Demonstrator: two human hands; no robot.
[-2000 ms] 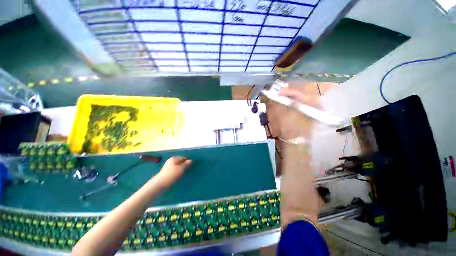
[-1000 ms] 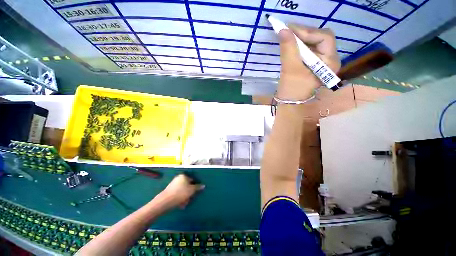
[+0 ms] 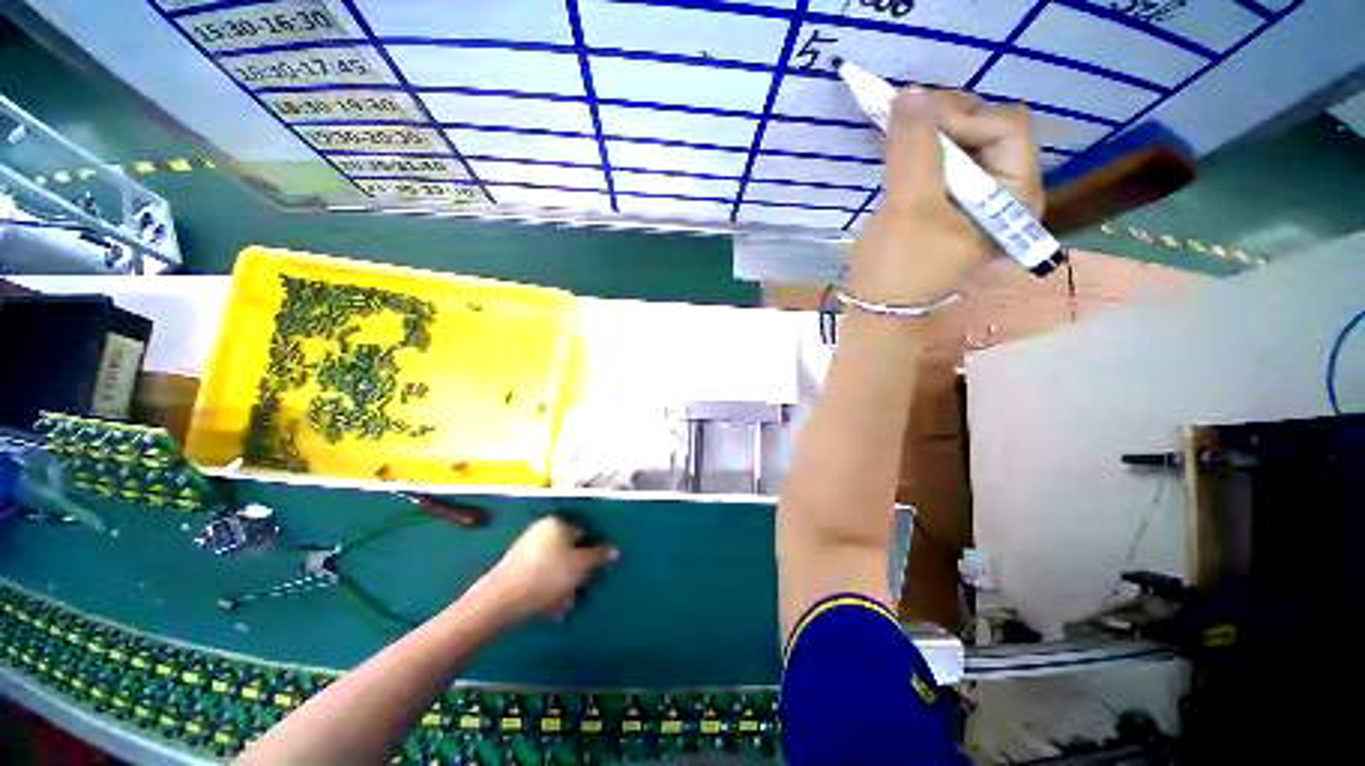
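Note:
The whiteboard (image 3: 674, 90) with a blue grid and time slots down its left side spans the top of the view. My right hand (image 3: 958, 172) is raised to it and grips a white marker (image 3: 981, 202). The marker's black tip touches or nearly touches a cell, just right of a handwritten "5". My left hand (image 3: 554, 569) rests on the green mat (image 3: 689, 576), its fingers curled. A small dark bit shows at its fingertips, and I cannot tell if it is held.
A yellow tray (image 3: 562, 389) holds many small green parts. Open pliers (image 3: 322, 566) lie on the mat. Green PCB panels (image 3: 599, 721) run along the near rail. An eraser with a brown side (image 3: 1123, 187) sits at the whiteboard's lower right. A black box (image 3: 60, 359) stands at far left.
My right hand has come up to the whiteboard with the marker and moved slightly right in the last second. A "5" now shows in the cell. My left hand has stayed on the mat.

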